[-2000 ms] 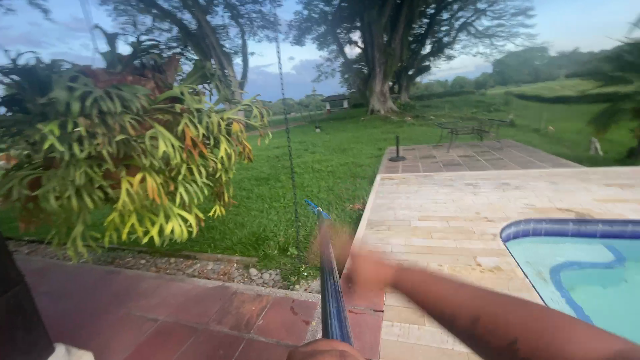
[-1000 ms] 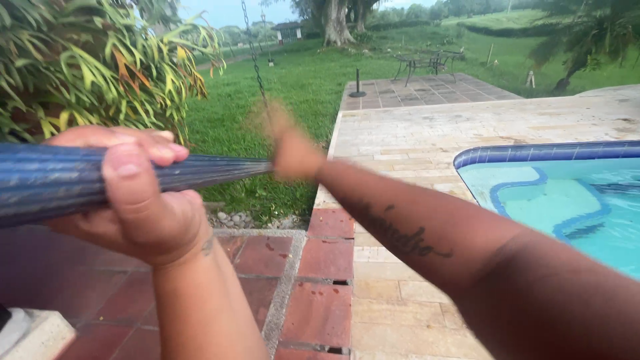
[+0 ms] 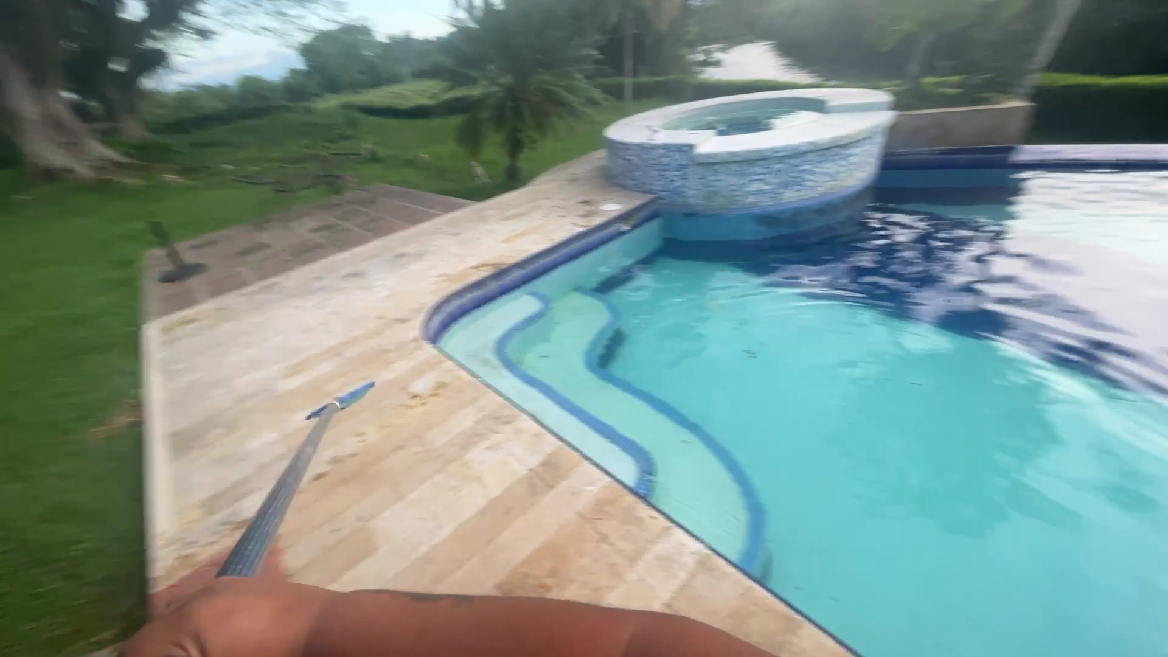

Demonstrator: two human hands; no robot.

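Observation:
A long blue-grey pole [image 3: 283,497] slants up and away from the bottom left over the stone deck. At its far end is a small blue head [image 3: 342,400], seen above the pale paving to the left of the pool steps. My right hand [image 3: 214,616] is closed around the near part of the pole at the lower left edge, with my forearm stretched across the bottom from the right. The hand is blurred and partly cut off by the frame. My left hand is not visible.
The pool [image 3: 821,411], with curved steps edged in blue tile, fills the right side. A raised round spa [image 3: 748,173] stands behind it. Pale stone deck [image 3: 365,319] borders the pool, grass [image 3: 64,365] lies left, and an upright black stand [image 3: 173,260] is on darker paving.
The view has swung right toward the pool. My left hand, on the pole one second ago, is out of view. The pole's blue head now shows over the deck.

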